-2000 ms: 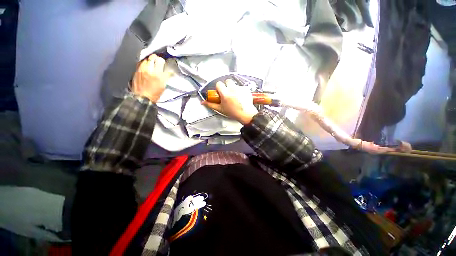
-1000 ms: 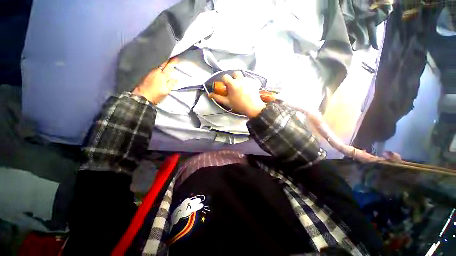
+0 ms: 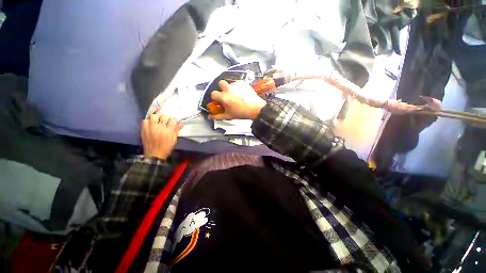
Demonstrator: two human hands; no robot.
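Observation:
The steam iron (image 3: 229, 77) lies on the pale inside of the grey garment (image 3: 165, 56), its pointed end towards the lower left. My right hand (image 3: 234, 100) is closed around its orange-brown handle. My left hand (image 3: 160, 135) is at the garment's near left edge, fingertips on the cloth, left of the iron's tip. Whether its fingers pinch the cloth is unclear. Strong glare hides much of the garment's middle.
The pinkish-beige iron hose (image 3: 357, 95) runs right from the handle. The blue-lavender pressing table (image 3: 85, 69) shows at the left. Dark cloth (image 3: 399, 128) hangs at the right. Grey and white cloth (image 3: 32, 186) is heaped at the lower left.
My left hand has moved down towards the near table edge. My right hand has turned the iron so its tip points lower left, and shifted it slightly left. The hose has risen.

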